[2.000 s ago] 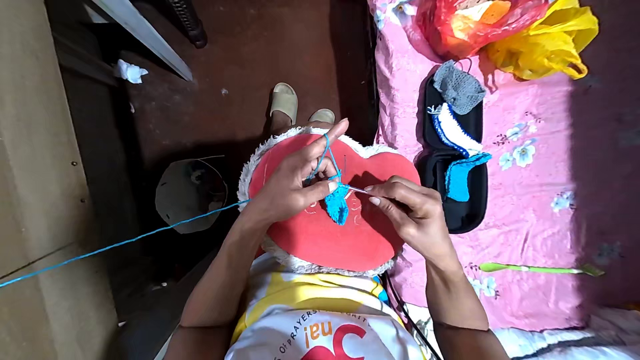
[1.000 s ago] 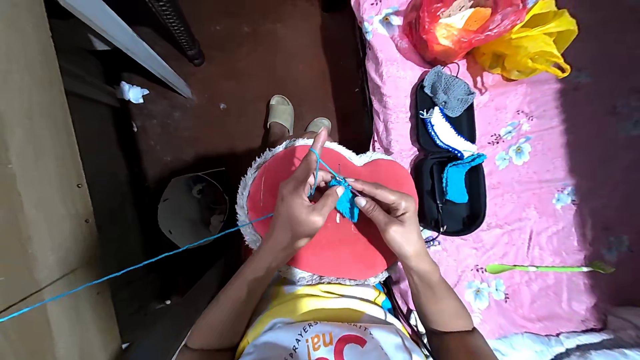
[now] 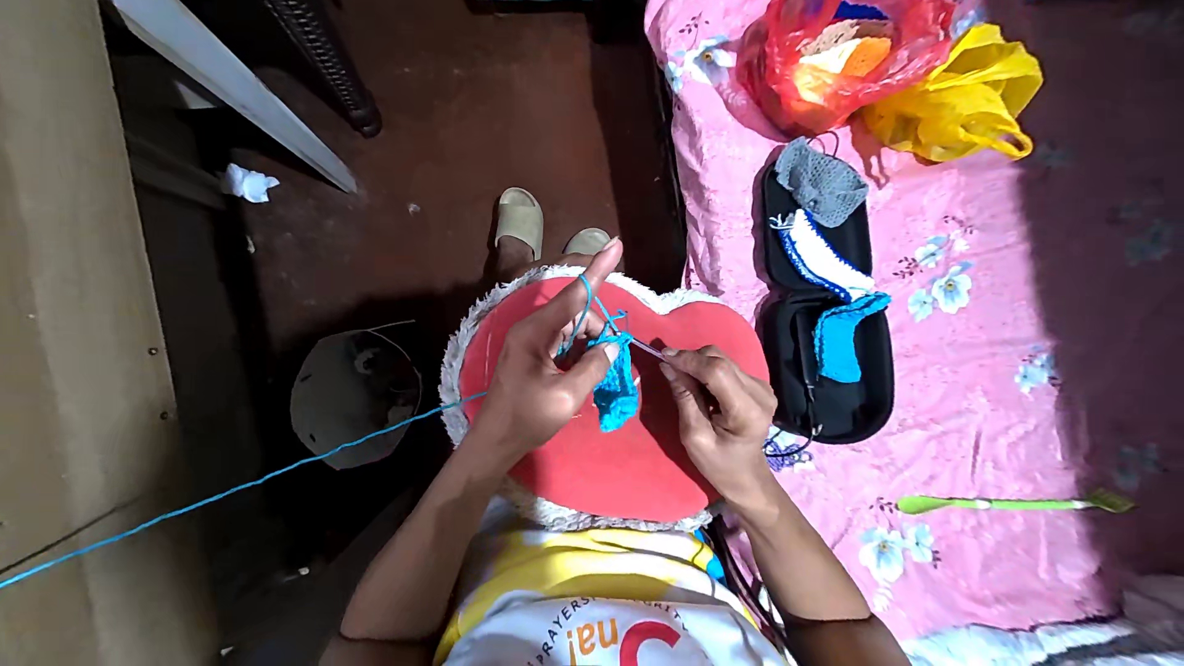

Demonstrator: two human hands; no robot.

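My left hand (image 3: 546,365) pinches a small blue crocheted piece (image 3: 617,393) between thumb and fingers, its raised index finger looped with blue yarn (image 3: 314,458). That yarn runs off to the lower left. In my right hand (image 3: 721,407) is a thin crochet hook (image 3: 645,347), its tip at the top edge of the blue piece. Both hands are above a red heart-shaped cushion (image 3: 592,476) with a white fluffy border, lying on my lap.
On the pink flowered sheet (image 3: 980,398) at right lie an open black case (image 3: 856,416) with crocheted pieces, red (image 3: 916,55) and yellow (image 3: 980,102) plastic bags, and a green-handled tool (image 3: 1031,505). A round bin (image 3: 324,370) stands at left, near a wooden panel (image 3: 74,324).
My right hand has drawn back a little to the right from the blue piece since one second ago, so the hook shows more. The left hand keeps its hold.
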